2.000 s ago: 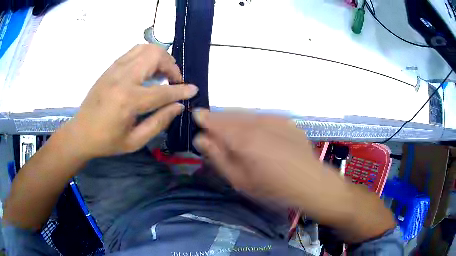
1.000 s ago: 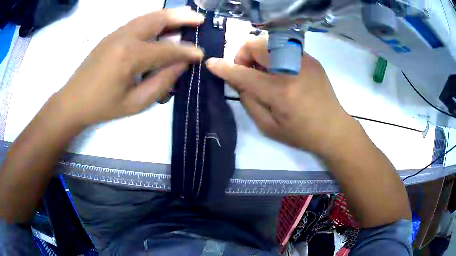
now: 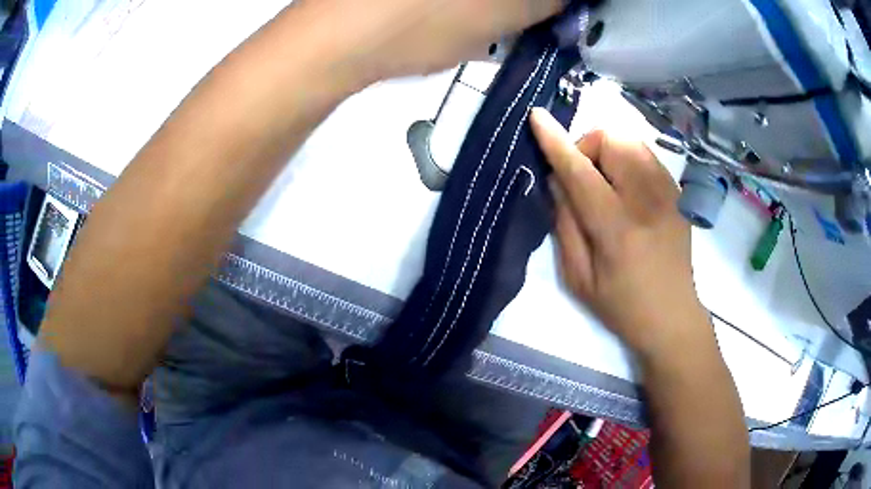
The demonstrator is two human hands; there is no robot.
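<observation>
A long dark fabric strip [image 3: 497, 191] with rows of white stitches runs from the needle area down over the table's front edge to the lap. The presser foot area [image 3: 569, 91] is at the strip's upper end, beside the white sewing machine head [image 3: 697, 57]. My left hand [image 3: 449, 29] reaches across to the strip's far end at the top; its fingertips are cut off or hidden there. My right hand [image 3: 611, 210] lies at the strip's right edge, index fingertip touching the fabric near the presser foot, other fingers bent.
A green-handled screwdriver [image 3: 766, 243] lies right of a hanging grey-blue cylinder [image 3: 704, 197]. The tape ruler [image 3: 296, 296] runs along the front table edge. A red basket [image 3: 611, 458] is below the table. A thin black cable hangs at right.
My left hand has moved up and right to the strip's far end. My right hand stays by the strip near the presser foot. The view has turned, and the strip now slants.
</observation>
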